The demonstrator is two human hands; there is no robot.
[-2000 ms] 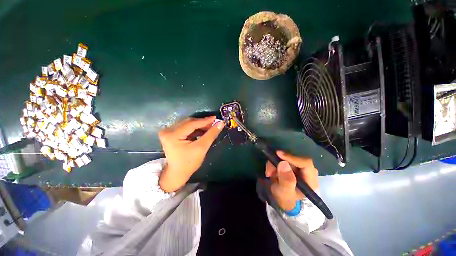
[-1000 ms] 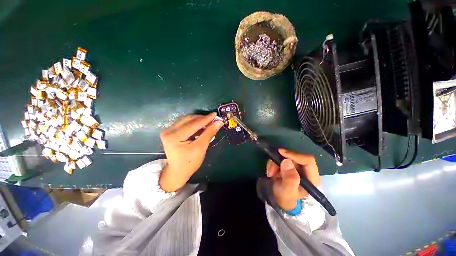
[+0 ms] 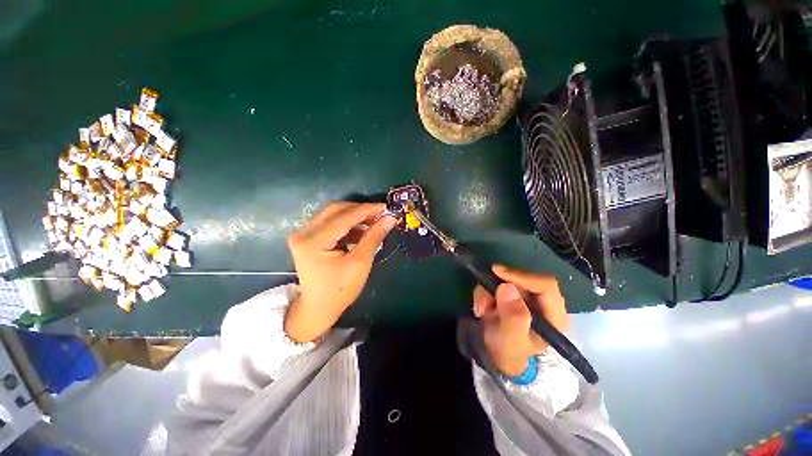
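Observation:
A small dark circuit board with orange and white spots lies on the green bench in front of me. My right hand grips the black handle of a soldering iron, and its metal tip touches or hovers over the board. My left hand is at the board's left edge, thumb and index finger pinched together. A thin silvery solder wire runs across the bench from the left to this hand. What the left fingertips pinch is too small to tell for certain.
A pile of small silver-white cells with orange ends lies at the left. A tan rough-edged pot with grey beads stands beyond the board. A black fume fan stands at the right, with a pale square panel at the far right.
Both hands and the iron stay nearly in place at the board, with only slight shifts. The pot and fan appear slightly further left, the pile slightly further right.

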